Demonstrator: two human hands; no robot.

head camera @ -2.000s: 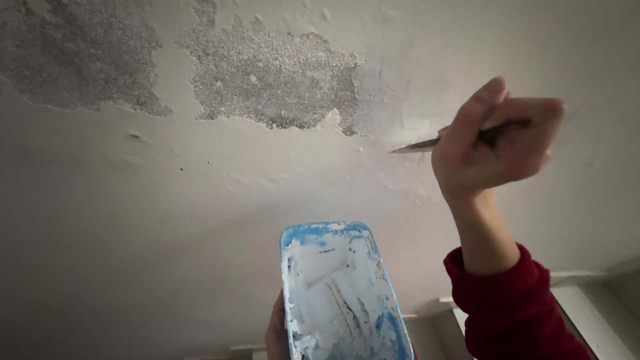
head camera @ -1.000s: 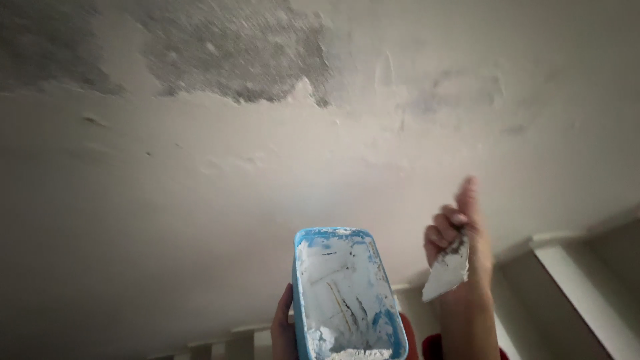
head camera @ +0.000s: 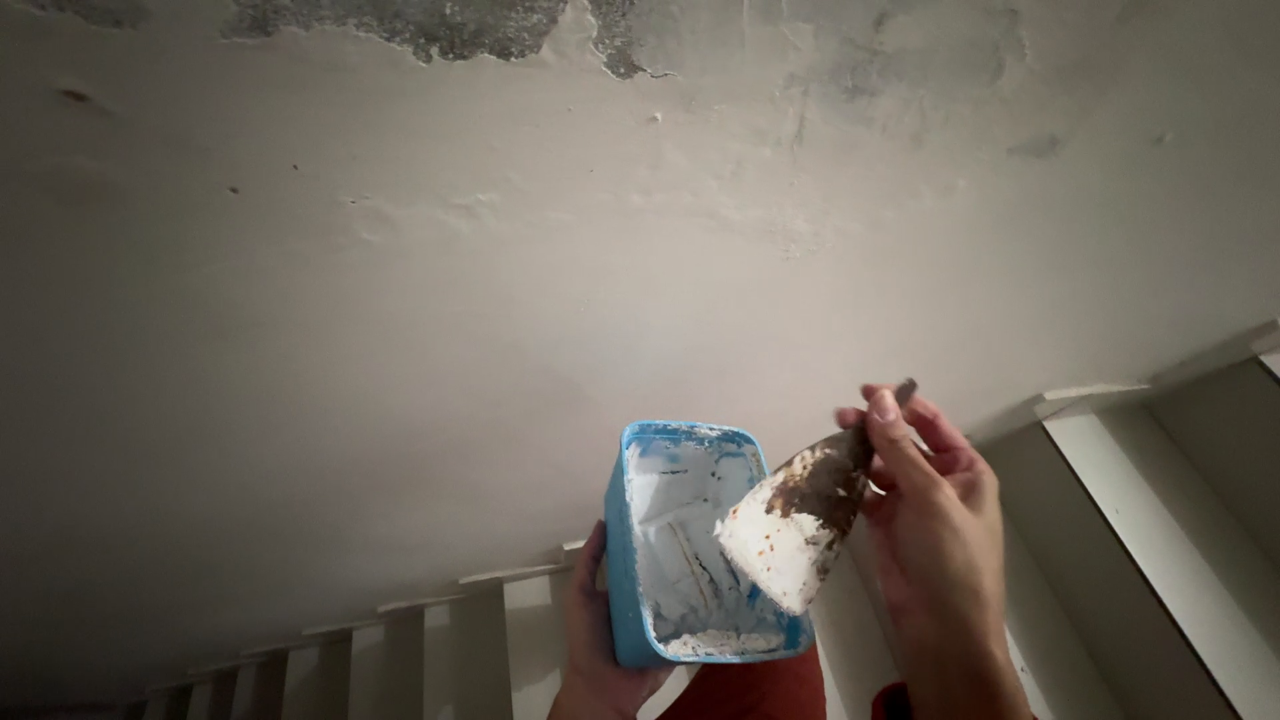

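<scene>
My left hand (head camera: pixel 597 625) holds a blue plastic tub (head camera: pixel 622 590) from its left side and below, its open top tilted toward me. White filler coats the tub's inside walls and bottom. In my right hand (head camera: pixel 930 480) is a putty knife (head camera: pixel 800 515), gripped near its narrow end between thumb and fingers. The wide blade points down and left, over the tub's right rim, with white filler on its lower part and dark brown stains above. Whether the blade touches the tub I cannot tell.
A pale wall (head camera: pixel 480 320) rises ahead, with a rough grey bare patch (head camera: pixel 470 25) at the top and small bumps below it. White stair steps (head camera: pixel 1150 520) run along its foot, down to the left. A red-clothed leg shows below the tub.
My right hand has come down from the wall beside the grey patch to the tub's right side, and the putty knife's blade has turned to face the tub. The view has tilted downward.
</scene>
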